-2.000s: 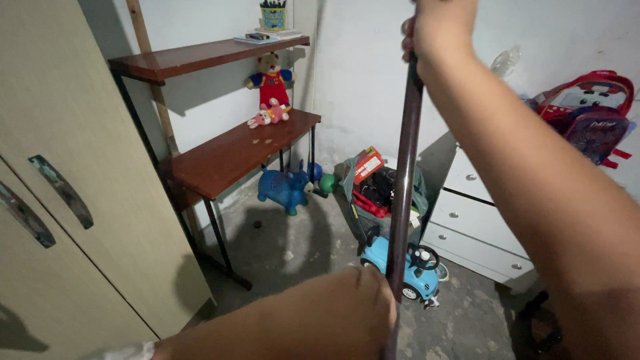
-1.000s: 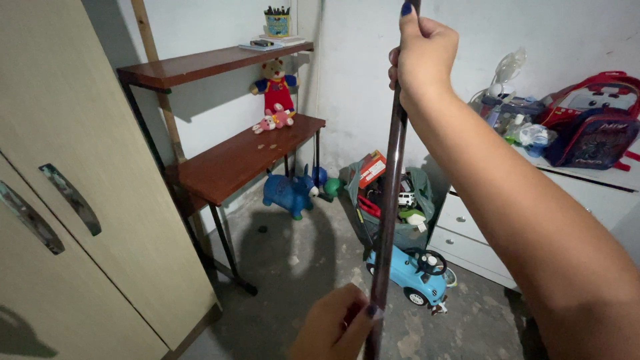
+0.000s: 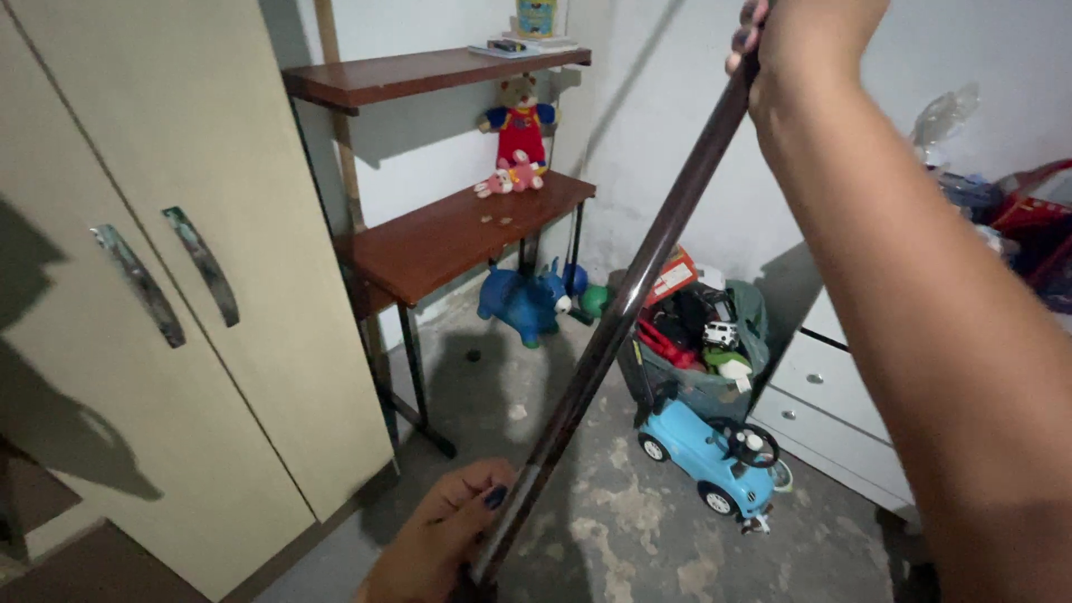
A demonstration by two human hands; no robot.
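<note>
A long dark brown pole [image 3: 624,306] slants across the middle of the view, from the upper right down to the lower centre. My right hand [image 3: 796,46] grips it high up, with the fingers wrapped around it and partly cut off by the top edge. Lower down, my left hand [image 3: 461,523] closes around the pole near the bottom edge, its thumb with dark blue nail polish lying along the shaft. Both ends of the pole are out of sight or hidden.
A cream wardrobe [image 3: 251,402] stands at left, beside a brown wooden desk [image 3: 419,251] with a shelf [image 3: 435,75] above. On the floor are a blue animal toy [image 3: 519,301], a toy bin [image 3: 712,389] and a light blue ride-on car [image 3: 703,444]. White drawers [image 3: 829,394] stand at right.
The pole was nearly upright and now leans with its top to the right. Its lower part and my left hand lie further left of the ride-on car than before.
</note>
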